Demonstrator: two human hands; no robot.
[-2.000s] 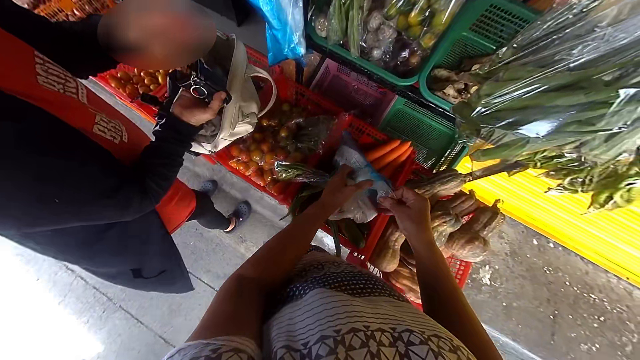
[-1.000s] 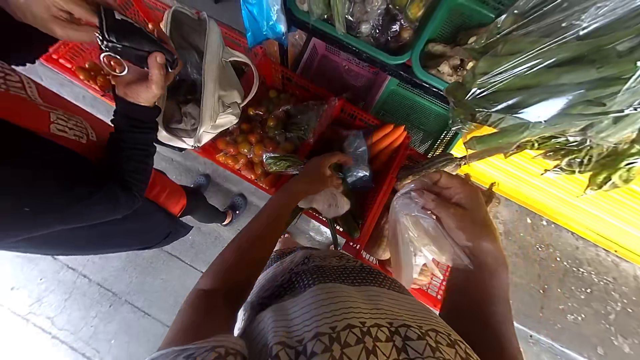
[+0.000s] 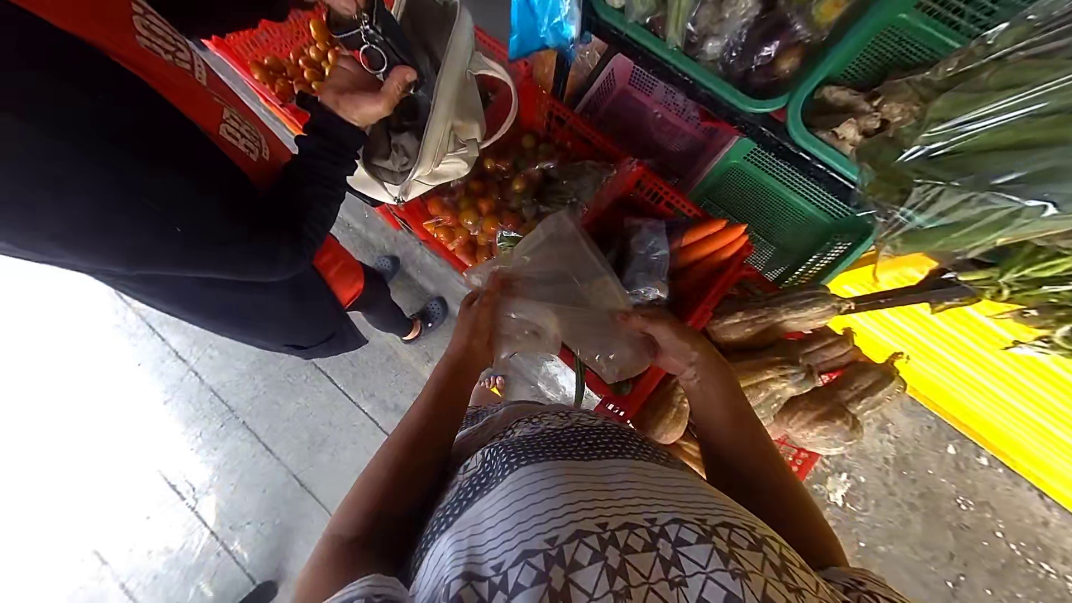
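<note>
A clear plastic bag is spread between my two hands, above a red crate. My left hand grips its left side, partly behind the film. Its lower right side is pinched by the fingers of my right hand. Under and behind the bag, a small blue-tinted plastic packet lies in the red crate, beside several carrots. Orange and green tomatoes fill the crate beyond my left hand.
At the left a person in dark clothing holds keys over a beige handbag. Brown squashes lie right of my right hand. Green crates and plastic-wrapped leafy vegetables stand at the upper right.
The clear bag, held by my right hand alone a second ago, is now stretched between both hands. My left hand has left the blue-tinted packet in the crate.
</note>
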